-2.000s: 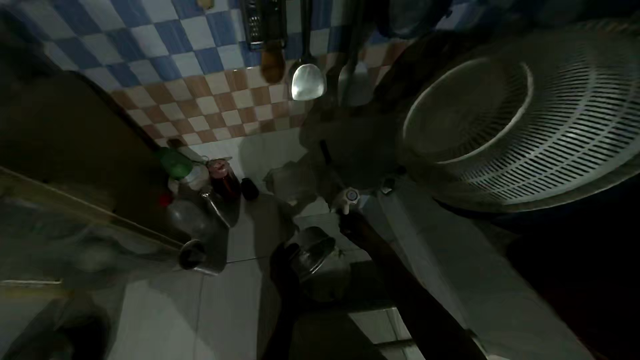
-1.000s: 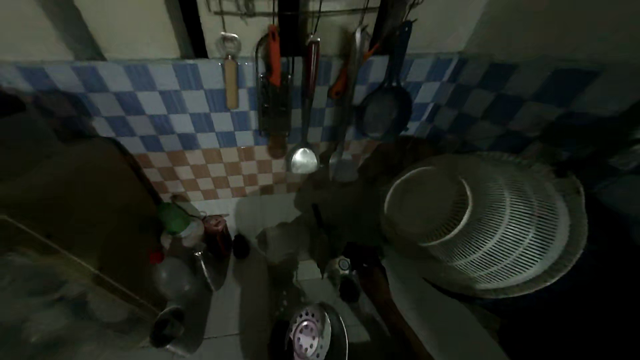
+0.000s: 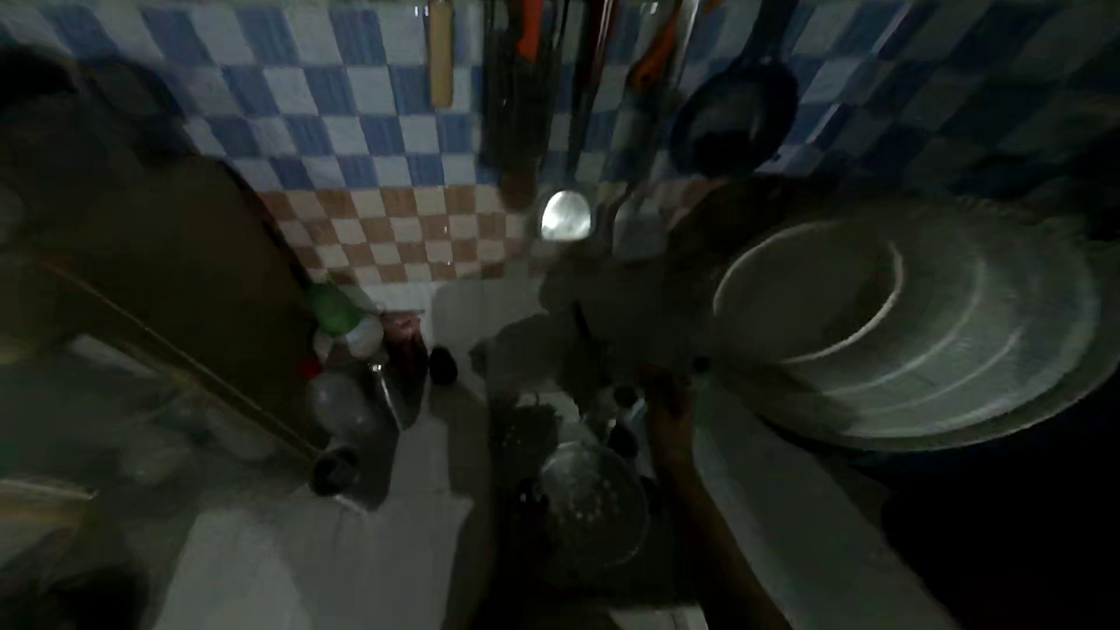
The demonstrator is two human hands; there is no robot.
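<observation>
The view is dark and blurred. My right hand (image 3: 665, 402) is at the lower middle, beside a small object that looks like a tap knob (image 3: 624, 396); whether it grips this is unclear. Below and left of that hand, a round pot or bowl (image 3: 595, 503) shows light spots inside. My left hand (image 3: 529, 507) is a dark shape at the pot's left rim, and its fingers cannot be made out.
A large pale plastic basket (image 3: 945, 324) stands on the right. Bottles (image 3: 341, 398) and a metal cup (image 3: 335, 470) are on the left. A metal spatula (image 3: 566, 216) and a small frying pan (image 3: 735, 118) hang on the tiled wall.
Two seconds ago both hands were around a metal vessel and the small knob-like object. One second ago a perforated pinkish disc showed in the vessel. The view has tilted up, then partly down.
</observation>
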